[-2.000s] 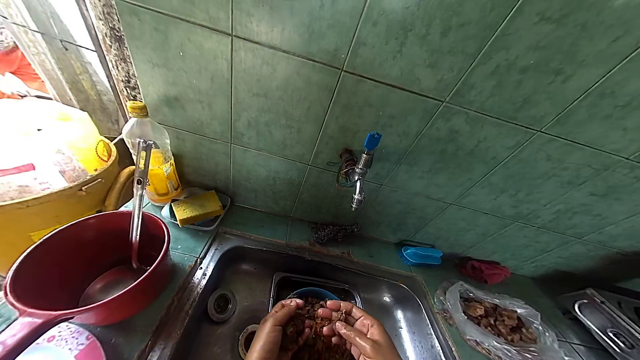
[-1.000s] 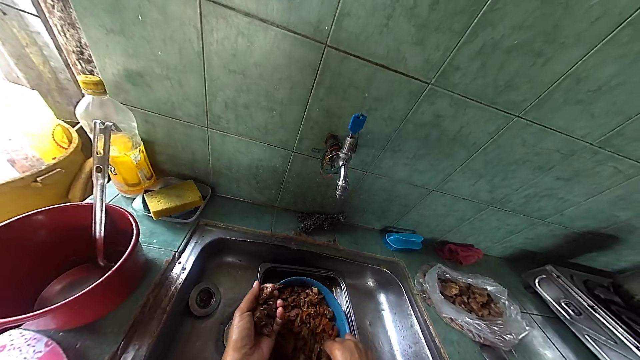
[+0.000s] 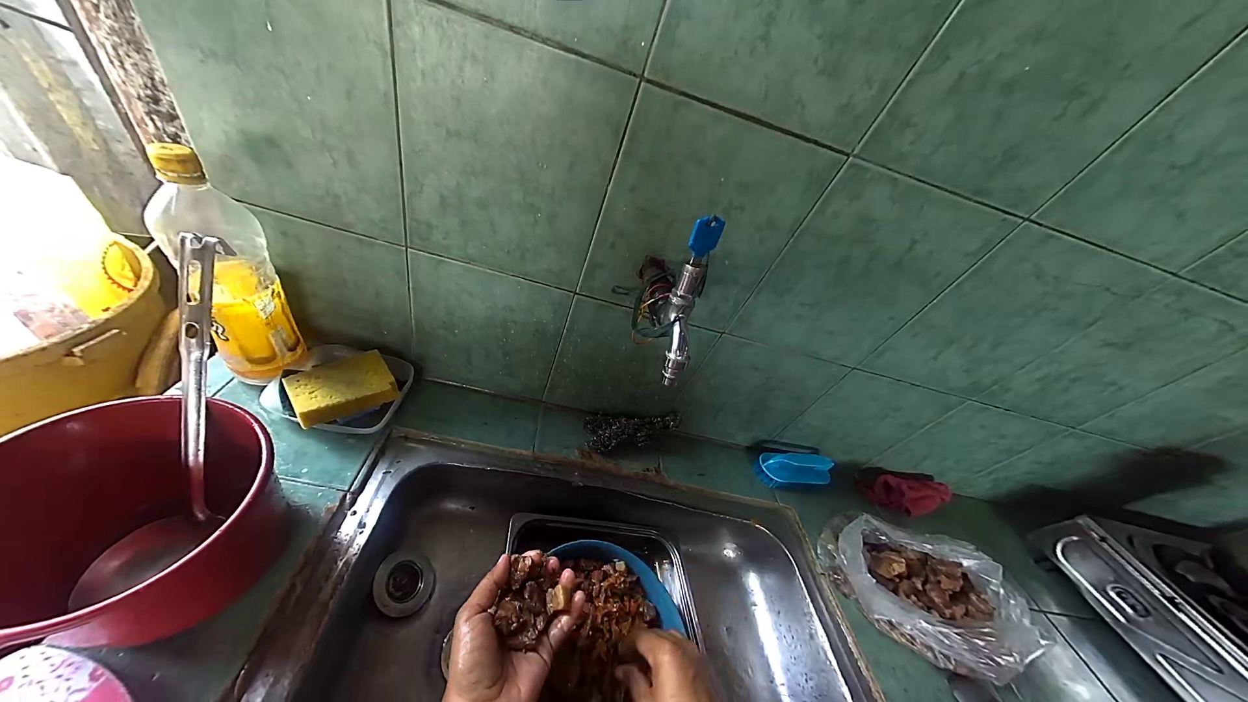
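Note:
My left hand [image 3: 502,639] is cupped, palm up, around several brown chunks [image 3: 526,600] that look like meat or similar food. It is over the left side of a blue bowl [image 3: 663,590] in the steel sink. My right hand [image 3: 668,668] is at the bowl's lower right, its fingers curled down at the brown and orange shredded mixture [image 3: 604,595]; whether they grip any of it is hidden. A metal tray [image 3: 682,565] lies under or behind the bowl. More brown chunks [image 3: 931,582] lie in an open clear plastic bag [image 3: 1014,634] on the right counter.
A faucet [image 3: 680,312] juts from the tiled wall. Left of the sink [image 3: 760,585] are a red pot [image 3: 263,478] with a ladle [image 3: 195,341], a bottle [image 3: 244,292] and a sponge [image 3: 341,388]. Behind it lie a scourer [image 3: 629,429] and blue brush [image 3: 795,469]. A stove [image 3: 1121,595] stands right.
My hands were close together, both cupped, two seconds ago. They are now apart, with the left holding chunks and the right down at the bowl's right side. The view has shifted.

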